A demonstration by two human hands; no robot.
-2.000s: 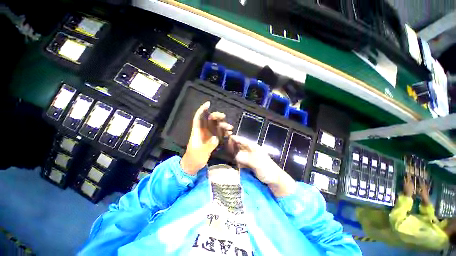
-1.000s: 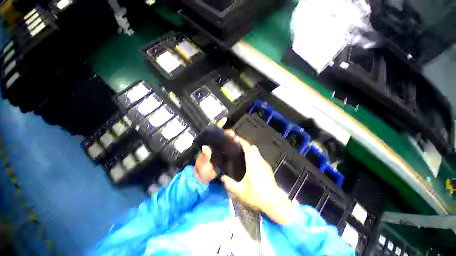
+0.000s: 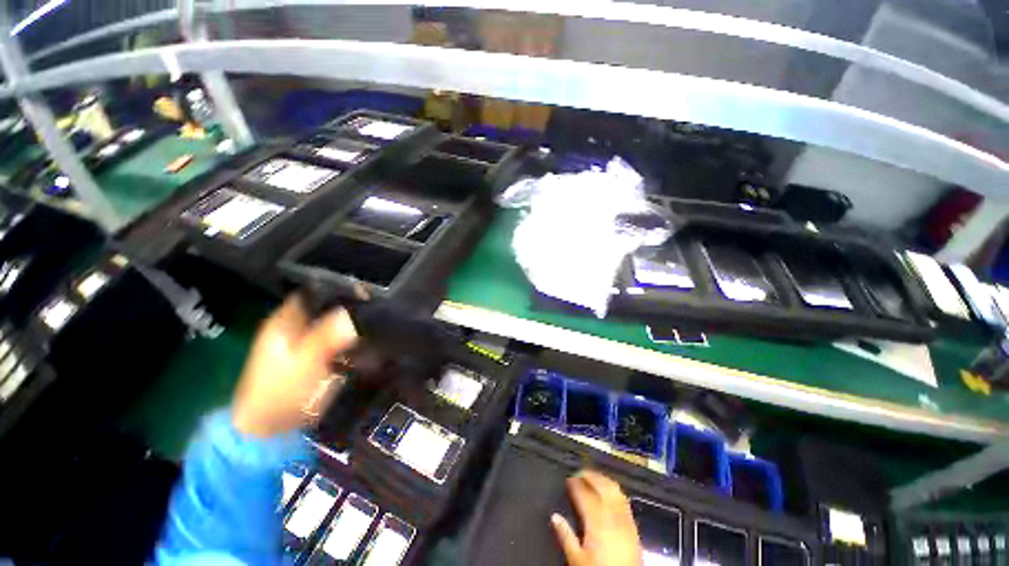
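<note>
My left hand [image 3: 290, 370] is blurred and raised at left centre, below the upper shelf's left foam tray. Its fingers are closed around a dark, blurred slab that looks like a phone unit [image 3: 393, 337]; its exact outline is hard to tell from the black foam behind. My right hand [image 3: 603, 525] is at the lower centre, over the work foam tray [image 3: 520, 486], thumb and fingers apart, with nothing seen in it. Black-screened phones [image 3: 721, 544] lie in slots to its right.
Blue parts bins [image 3: 636, 429] line the tray's back. Open phones [image 3: 418, 442] lie in side foam trays at left. On the upper shelf are a black tray [image 3: 404, 265], a crumpled plastic bag [image 3: 586, 238] and a tray of dark phones [image 3: 819, 282]. A pale rail [image 3: 509, 72] crosses above.
The view has tilted up to the upper shelf. My hands, together on the dark phone a second ago, have parted: the left up and left with the dark slab, the right down to the work tray.
</note>
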